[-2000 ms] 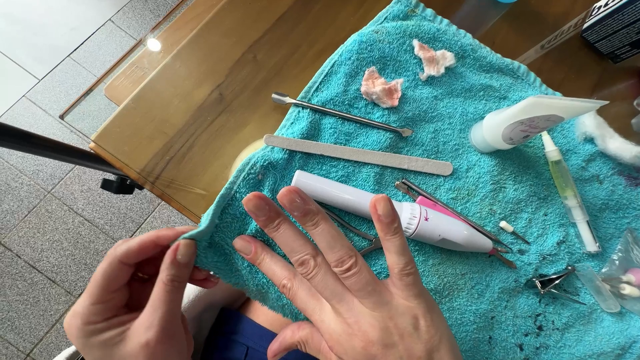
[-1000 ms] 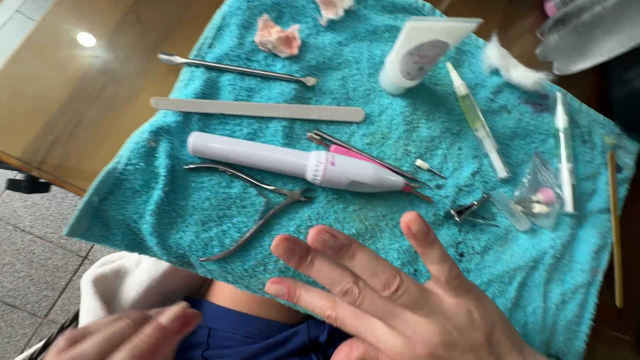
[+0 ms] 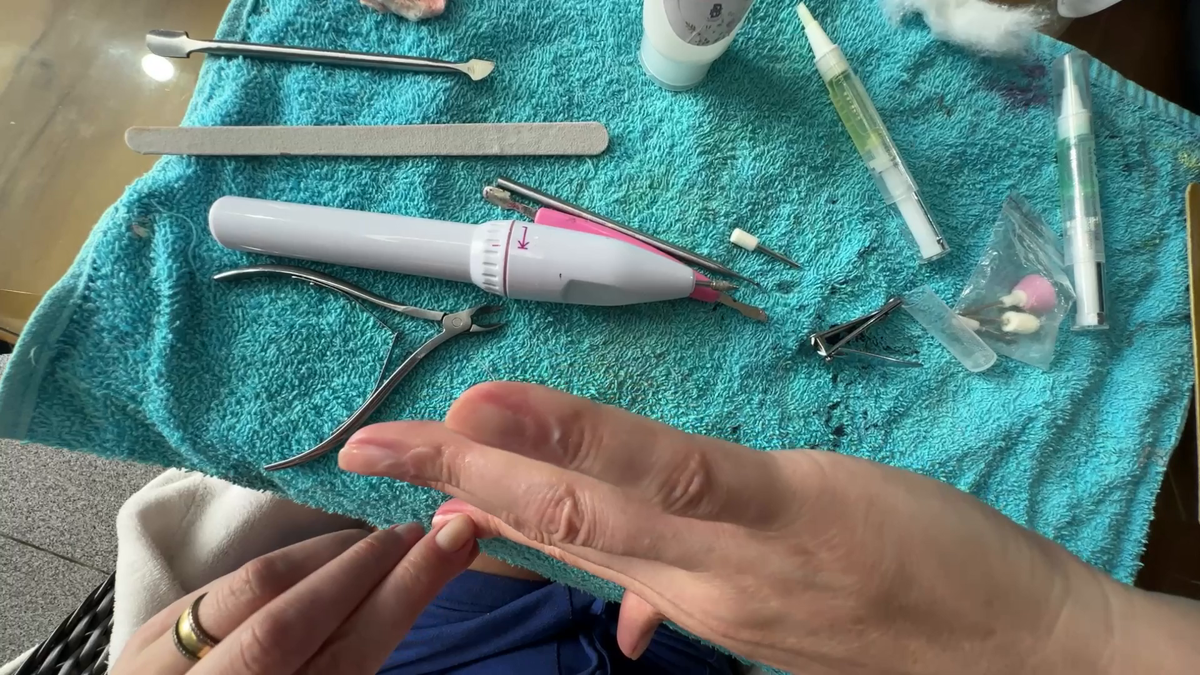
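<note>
My left hand point(image 3: 300, 600), with a gold ring, comes in at the bottom left; its thumb and fingertips pinch the tip of a finger of my right hand. Extended over the towel's lower edge, my right hand point(image 3: 731, 525) holds no object. Just above them on the turquoise towel point(image 3: 600, 375) lie metal cuticle nippers point(image 3: 457, 322) with handles spread. Behind the nippers is a white electric nail drill point(image 3: 375, 239), resting against a pink-handled tool point(image 3: 600, 228) and a thin metal tool. Farther back are a nail file point(image 3: 375, 140) and a metal cuticle pusher point(image 3: 328, 53).
A nail clipper point(image 3: 848, 337), a small plastic bag of drill bits point(image 3: 1017, 291), a loose drill bit point(image 3: 745, 239) and two cuticle oil pens point(image 3: 867, 122) lie at the right. A white tube point(image 3: 689, 37) and cotton point(image 3: 975, 23) are at the back. Blue fabric point(image 3: 506, 623) shows below.
Two seconds ago my left hand held the towel's edge; it has let go and now touches a right fingertip. My right hand has turned and its fingers lie closer together. The view has shifted.
</note>
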